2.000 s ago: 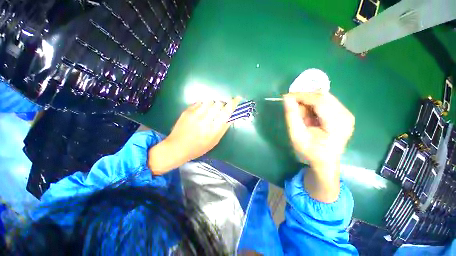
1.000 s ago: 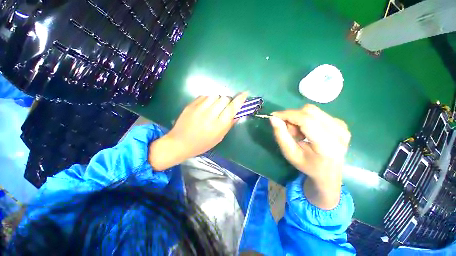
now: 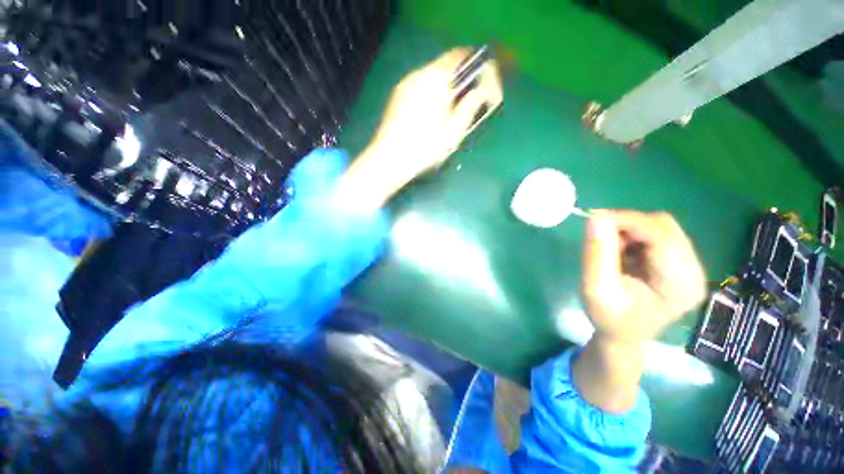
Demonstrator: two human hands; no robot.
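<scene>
My left hand [image 3: 430,111] is at the far side of the green mat, closed around dark display modules [image 3: 472,74] with pale edges. Their number is unclear, as the fingers cover most of them. My right hand [image 3: 640,273] pinches a slim pale stick [image 3: 581,213] between thumb and fingertips. The stick's tip is at the right edge of a round white pot [image 3: 544,197] on the mat; whether it touches the pot is unclear.
Glossy black blister trays [image 3: 185,111] fill the left side. A pale metal post [image 3: 703,79] rises at the upper right. Stacked modules [image 3: 759,338] stand in rows at the right, with a translucent strip [image 3: 808,319] beside them. The green mat [image 3: 407,305] lies between.
My left hand has moved away from me to the far side of the mat with the modules. My right hand has moved right, bringing the stick from the modules to the white pot. The view has shifted.
</scene>
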